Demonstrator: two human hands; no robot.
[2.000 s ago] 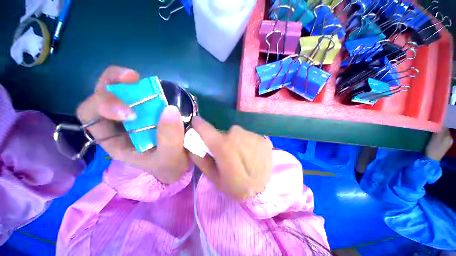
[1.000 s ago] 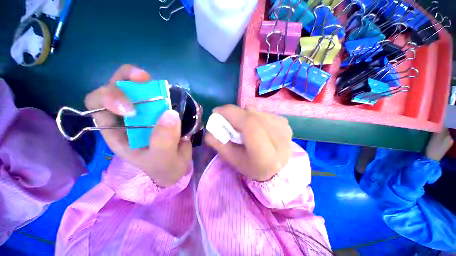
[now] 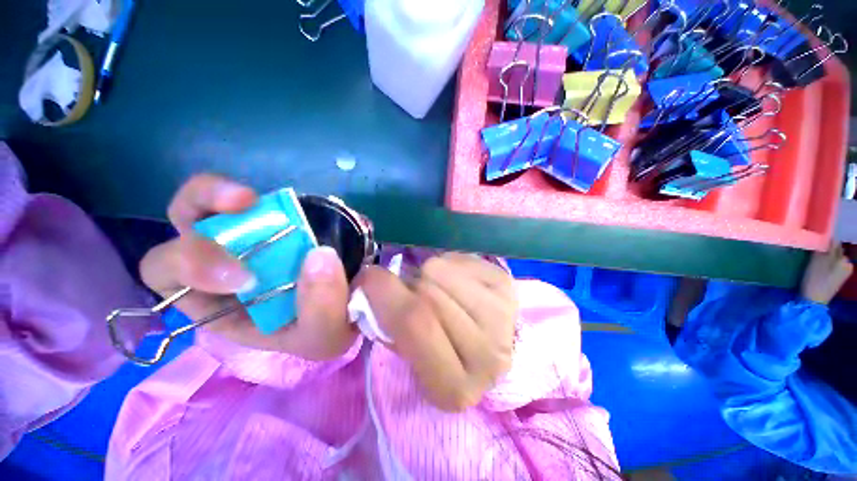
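My left hand [image 3: 254, 272] holds a teal binder clip [image 3: 258, 249] by its faces, its long wire handles pointing left. The clip's jaws grip a round dark disc [image 3: 334, 233] with a shiny metal rim, likely a watch head. My right hand [image 3: 446, 329] holds a white cloth [image 3: 369, 315] pinched at the fingers, by the lower right rim of the disc. Whether the cloth touches the rim cannot be told.
A red-pink compartment tray [image 3: 639, 214] with many clipped pieces stands at the right. A white bottle [image 3: 418, 52] stands left of it. A tape roll [image 3: 83, 80] and a blue pen [image 3: 115, 47] lie at the far left. Another person's hand [image 3: 827, 273] is at the right.
The clip and disc have lowered and tilted since a second ago. My right hand has moved left and down, bringing the cloth back close to the disc's rim.
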